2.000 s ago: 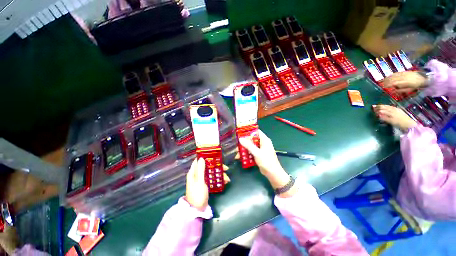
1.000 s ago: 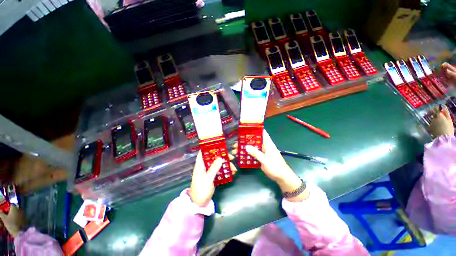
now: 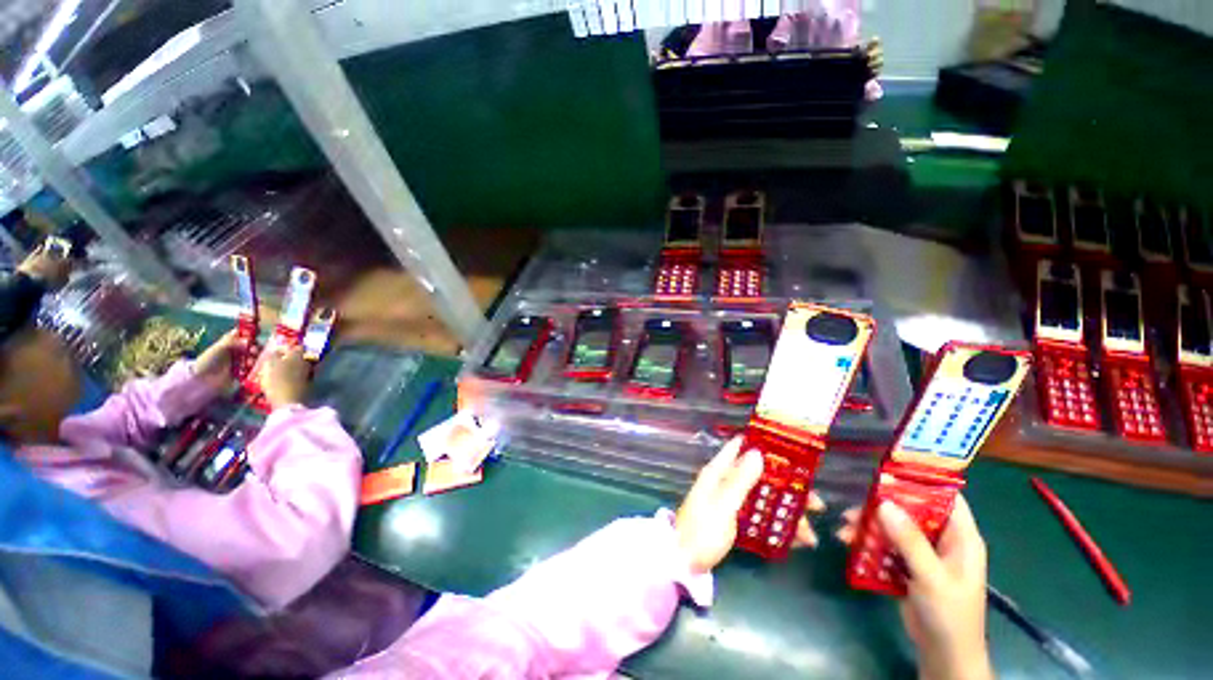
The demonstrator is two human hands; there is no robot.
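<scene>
My left hand (image 3: 718,502) holds an open red flip phone (image 3: 798,432) by its keypad half, with the screen half up and its main display lit white. My right hand (image 3: 942,565) holds a second open red flip phone (image 3: 938,458), thumb on the keypad. Its display is lit with rows of blue marks. The two phones are side by side, apart, both tilted to the right. Both are in front of the stacked clear blister trays (image 3: 585,432). My fingers behind the phones are mostly hidden.
Phones lie in tray pockets, and two open ones (image 3: 678,253) stand behind. More open phones (image 3: 1124,352) stand at right. A red pen (image 3: 1080,541), dark pen (image 3: 1038,630), blue stick (image 3: 411,421) and orange-red cards (image 3: 389,485) lie on the green bench. A pink-sleeved coworker (image 3: 200,465) handles phones at left.
The view has turned left, so the trays and rows appear further right and the left coworker shows more. The right-hand phone's display went from plain white to rows of blue marks.
</scene>
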